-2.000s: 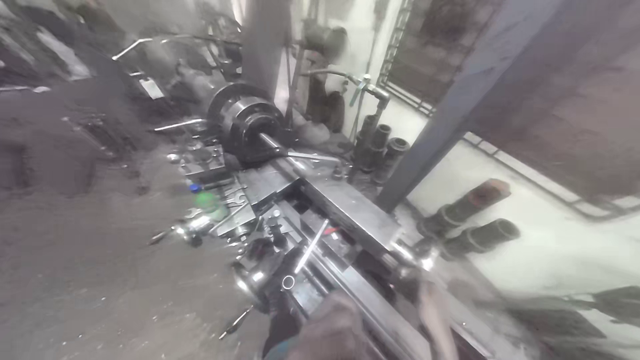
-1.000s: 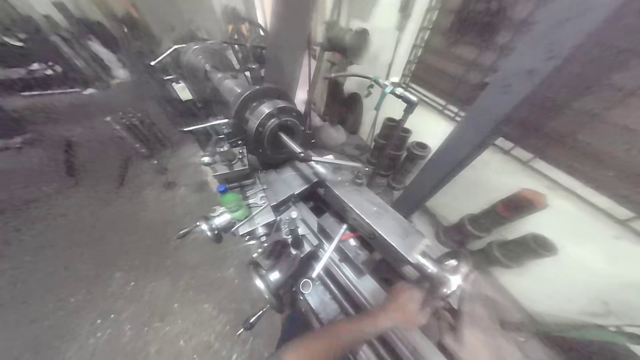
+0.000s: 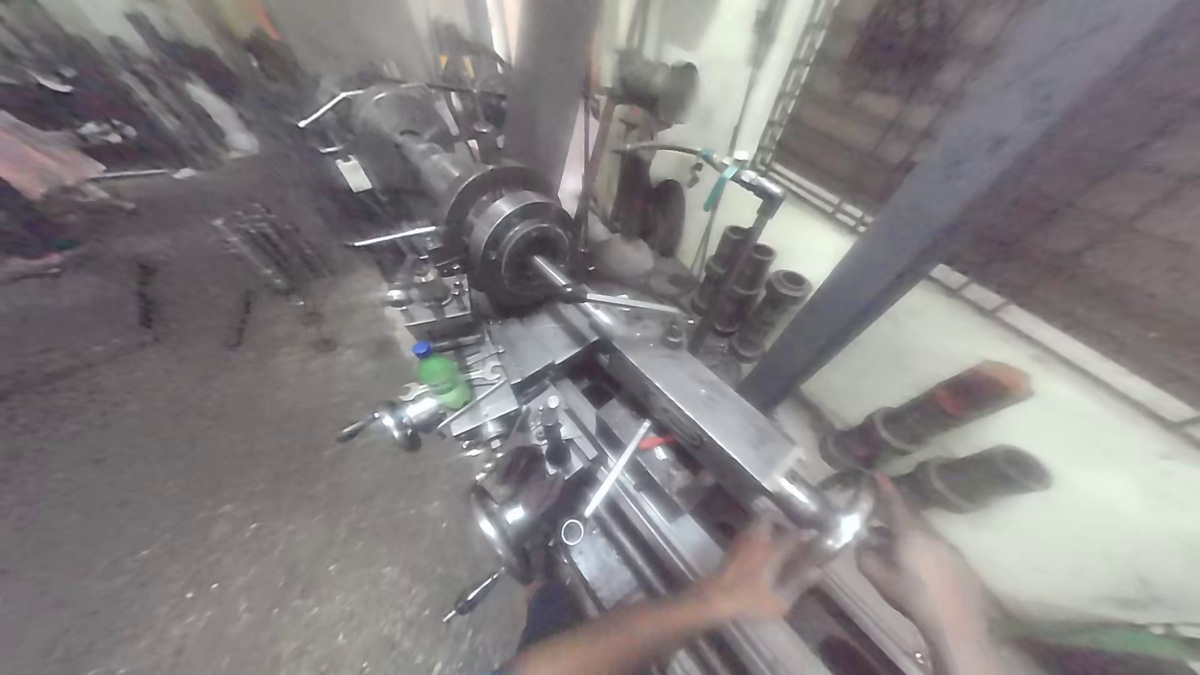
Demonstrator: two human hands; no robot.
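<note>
At the tailstock end of a metal lathe, my left hand [image 3: 764,567] is at the near side of the polished tailstock handwheel [image 3: 844,520], fingers against its rim. My right hand [image 3: 914,553] is at the wheel's far right side, blurred; its fingertips are partly hidden. The tailstock [image 3: 717,398] stretches up and left from the wheel toward the chuck [image 3: 520,239], with a bright bar [image 3: 551,272] between them. A lever [image 3: 630,302] juts rightward from the tailstock's front. On the bed lies a ring-ended wrench [image 3: 614,483], near a red object [image 3: 656,442].
A green bottle with a blue cap [image 3: 442,377] stands among wrenches on the carriage. A carriage handwheel [image 3: 502,525] projects at the near left. A slanting metal post [image 3: 900,225] rises behind the tailstock, and dark metal cylinders [image 3: 975,478] lie beside the wall.
Both hands have come up to the tailstock handwheel from lower in the view, the left one reaching it first. The view has shifted, bringing the lathe further into sight.
</note>
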